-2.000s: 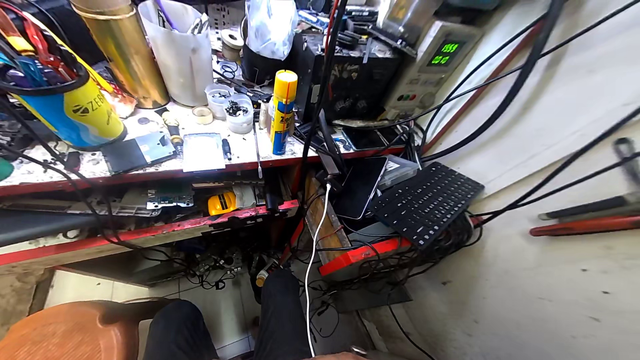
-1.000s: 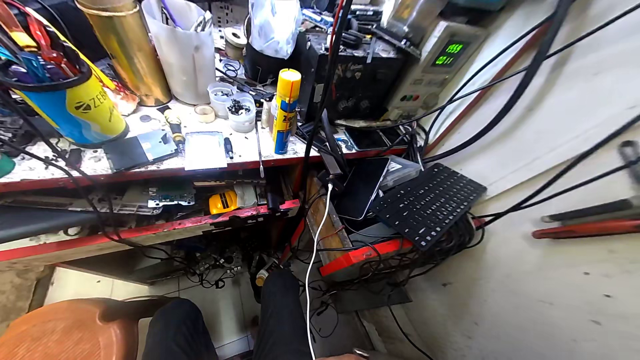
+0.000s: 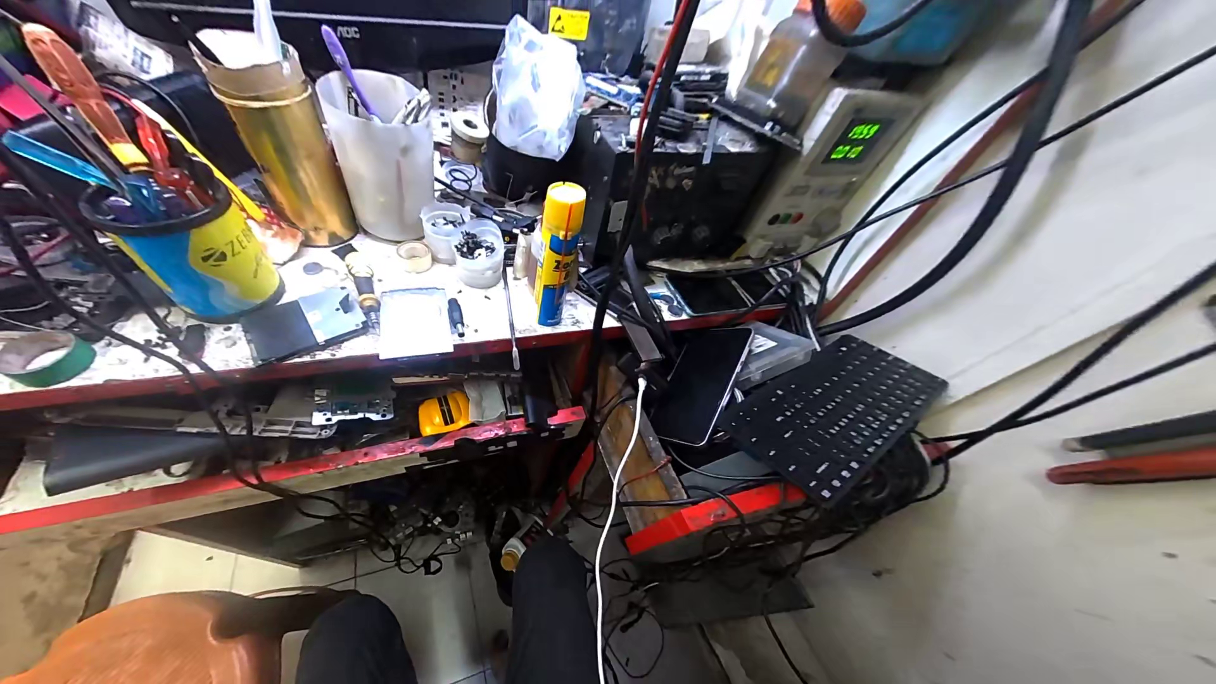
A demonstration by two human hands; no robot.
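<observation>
Neither my left hand nor my right hand shows in the head view; only my dark-trousered knees are at the bottom. On the cluttered bench stand a yellow and blue spray can (image 3: 559, 255), a frosted cup (image 3: 380, 157) with tools, and small tubs (image 3: 478, 255) of dark parts. A white pad (image 3: 416, 323) and a dark flat panel (image 3: 304, 325) lie near the front edge. To the right, a black keyboard (image 3: 836, 416) rests tilted beside a tablet or large phone (image 3: 701, 387). A white cable (image 3: 616, 513) hangs from a plug down past my knees.
A pen pot (image 3: 199, 252) and a brass-coloured cylinder (image 3: 290, 157) stand at the left. A power supply (image 3: 826, 171) with lit digits leans by the wall. Under the bench, a shelf (image 3: 285, 470) holds boards and a yellow tape measure (image 3: 444, 413). Black cables hang across the view; an orange stool (image 3: 161, 641) is lower left.
</observation>
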